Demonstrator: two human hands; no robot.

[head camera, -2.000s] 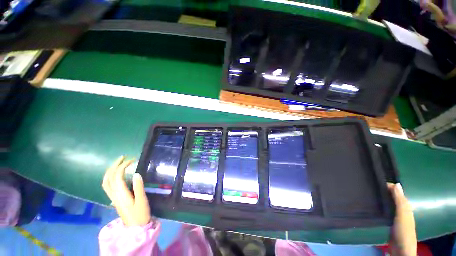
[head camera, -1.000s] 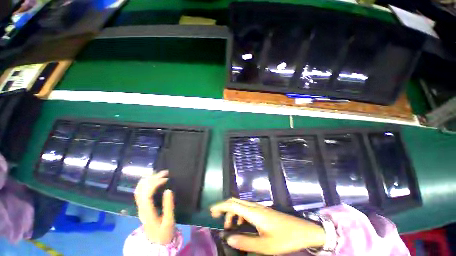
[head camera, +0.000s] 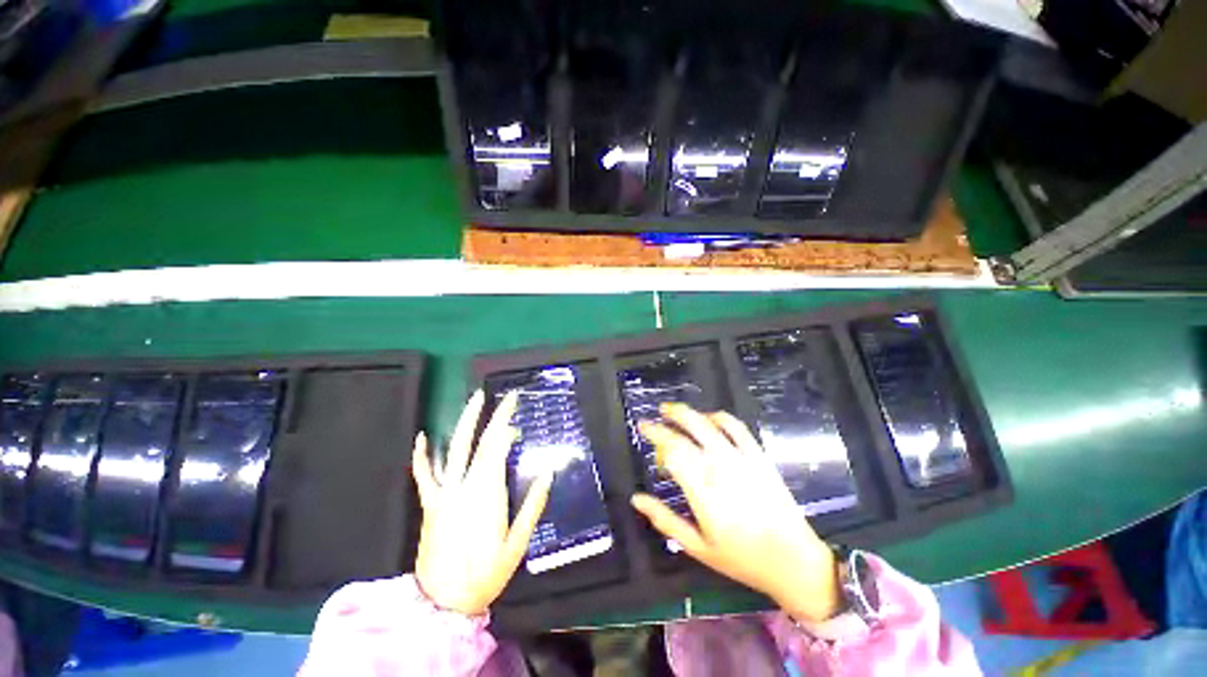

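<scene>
A black phone tray lies in front of me, slightly turned, with several smartphones side by side. My left hand is over the tray's left end, fingers spread, its fingertips at the left edge of the leftmost phone, which shows rows of pale text. My right hand is over the second phone and partly hides it, fingers apart. The third phone and the rightmost phone have dark screens with reflections. Whether my fingertips touch the glass cannot be told.
A second phone tray lies to the left, its right slot empty, cut off by the picture edge. Behind, a raised rear tray stands on a wooden board with a blue-white pen. A metal frame is at right.
The view has shifted right, so both front trays appear further left. The right tray now sits turned. My hands have moved from the trays' near edges onto the right tray's left phones.
</scene>
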